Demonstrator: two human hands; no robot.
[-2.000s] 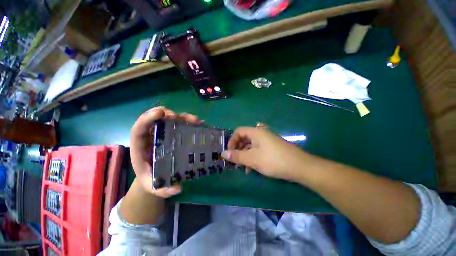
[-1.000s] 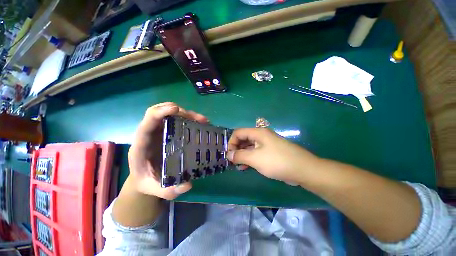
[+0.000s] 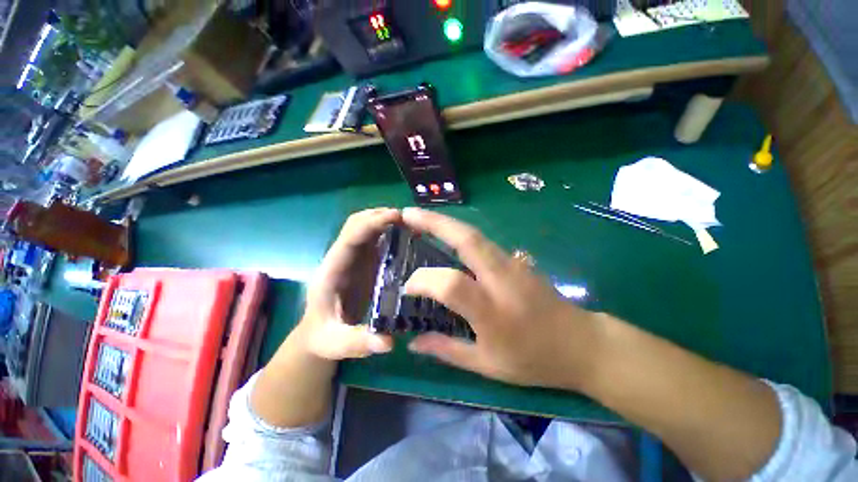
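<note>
The middle frame (image 3: 390, 287), a grey slotted plate with dark edges, is held tilted above the green mat. My left hand (image 3: 343, 287) grips its left end, with fingers at the top and the thumb at the bottom. My right hand (image 3: 513, 311) lies over its right part, with fingers at the top edge, on the face and at the bottom edge. Most of the slotted face is hidden behind my right hand.
Red trays (image 3: 174, 367) are stacked at left. Beyond the hands are a lit smartphone (image 3: 419, 151), small loose parts (image 3: 525, 182), tweezers (image 3: 630, 221), a white wipe (image 3: 663, 193) and a yellow-tipped tool (image 3: 763, 155). The raised shelf (image 3: 555, 105) runs across the back.
My right hand has moved from the frame's right end over its face and spread to both long edges. The camera view has shifted, showing more of the shelf.
</note>
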